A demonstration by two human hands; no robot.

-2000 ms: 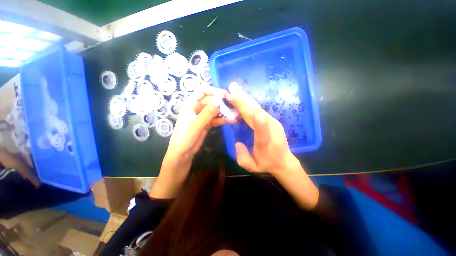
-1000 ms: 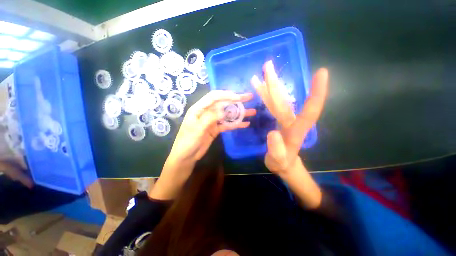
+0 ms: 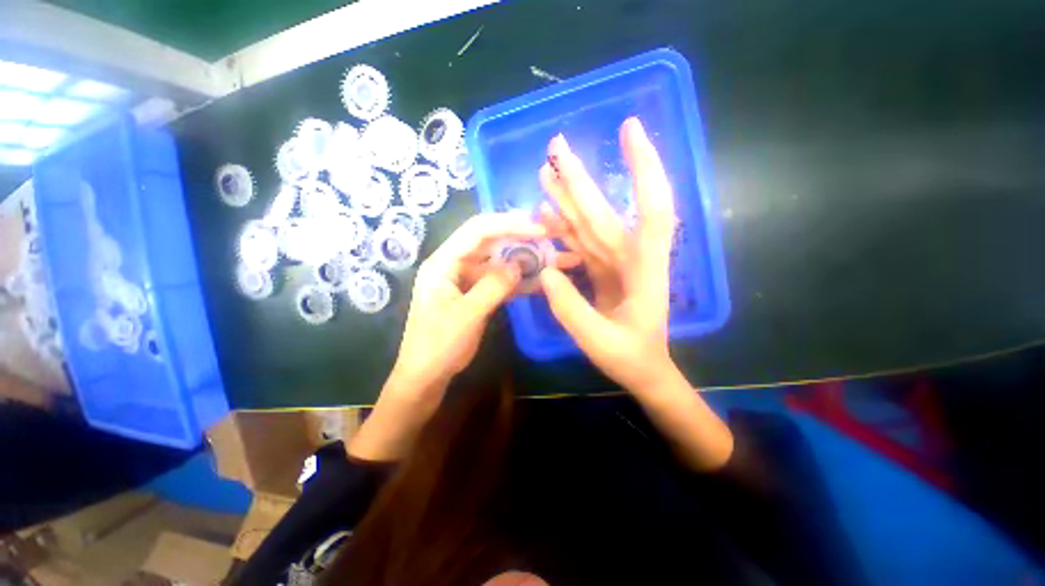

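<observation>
My left hand (image 3: 447,298) holds a white plastic gear (image 3: 525,262) at its fingertips, over the near left edge of the parts tray. My right hand (image 3: 619,269) is beside it, its thumb at the gear's right side and its other fingers spread over the tray. Dark specks show on a fingertip of my right hand. The shallow blue parts tray (image 3: 713,218) lies flat on the bench and holds small dark inserts (image 3: 684,300), partly hidden by my right hand.
Several loose white gears (image 3: 366,92) lie on the dark green bench (image 3: 848,229) left of the tray. A deeper blue bin (image 3: 172,286) with white gears stands at the left end. Open cardboard boxes (image 3: 269,446) are below the bench at lower left. A pale rail (image 3: 332,40) edges the back.
My right hand has moved left from over the tray to the held gear, and its thumb is now at the gear. My left hand still holds the gear, with its fingers closed more around it.
</observation>
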